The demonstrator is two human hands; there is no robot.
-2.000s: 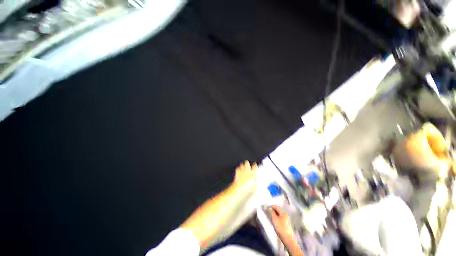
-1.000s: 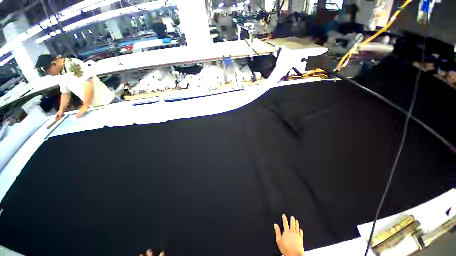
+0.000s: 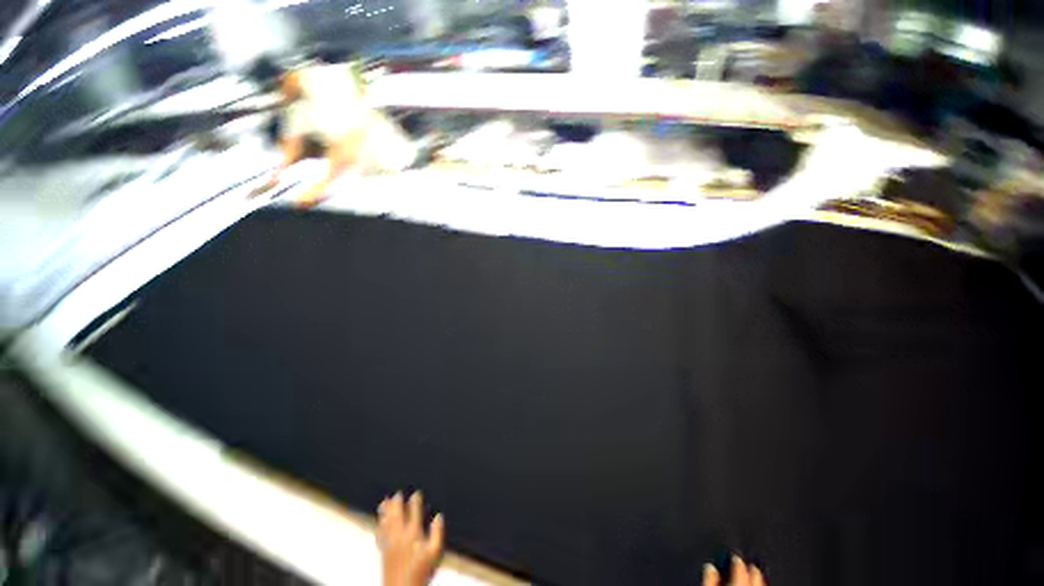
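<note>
The black fabric ply (image 3: 515, 378) covers most of the table and shows faint creases toward the right. My left hand (image 3: 409, 540) is at the near edge of the fabric, fingers apart, palm down, holding nothing. My right hand (image 3: 734, 572) is cut off by the bottom edge of the picture; only its fingertips show over the fabric, apart. A narrow light metal bar (image 3: 105, 327) lies at the left corner of the fabric. The view is blurred.
White underlay paper (image 3: 149, 441) borders the fabric on the left and near side, with a tan strip (image 3: 275, 475) along the near edge. A person (image 3: 341, 126) leans over the far left corner. A second table (image 3: 550, 94) with white bundles beneath stands behind.
The view has swung left, so the left corner and near edge now show and the cutter rail has mostly left view. My left hand has come further into view; my right hand has dropped lower.
</note>
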